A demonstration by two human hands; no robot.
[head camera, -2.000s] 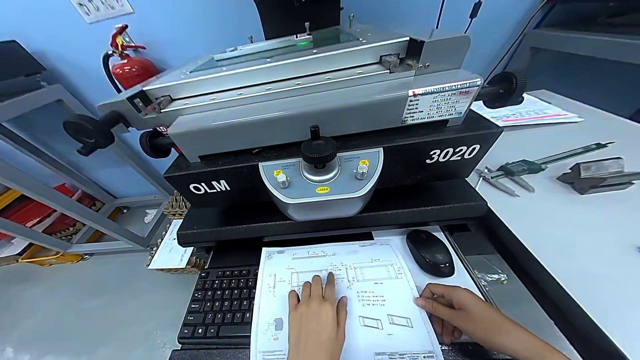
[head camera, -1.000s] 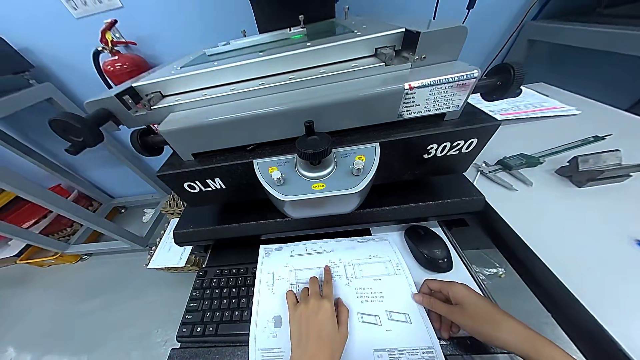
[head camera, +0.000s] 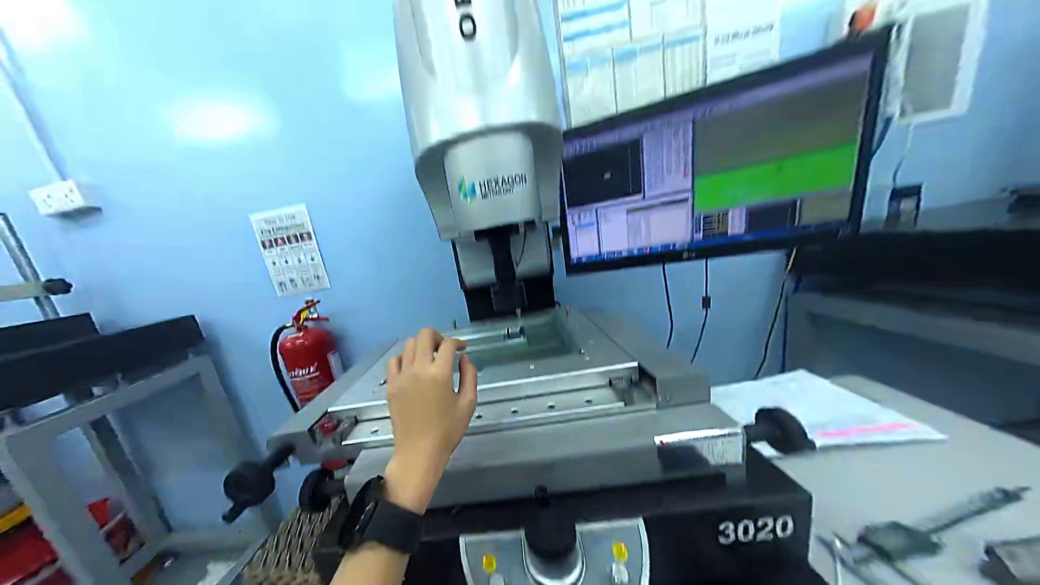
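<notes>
My left hand (head camera: 431, 390), a black watch on its wrist, is raised over the front left of the metal measuring stage (head camera: 536, 396). Its fingers are slightly curled and nothing shows in them; whether they touch the stage is unclear. Beyond the fingertips, a small metal part (head camera: 514, 332) is on the stage's glass plate (head camera: 540, 345), under the probe of the Hexagon measuring head (head camera: 491, 179). A black joystick knob (head camera: 550, 536) stands on the control panel below. My right hand is out of view.
A monitor (head camera: 723, 154) hangs behind on the right. Black handwheels (head camera: 780, 431) stick out at the machine's sides. Papers (head camera: 829, 406), a caliper (head camera: 902, 536) and a metal block (head camera: 1016, 561) are on the right table. A red fire extinguisher (head camera: 307, 353) is at the wall.
My left hand has left the drawing and risen over the stage. My right hand, earlier at the drawing's edge near the mouse, has gone out of view. The view has tilted up.
</notes>
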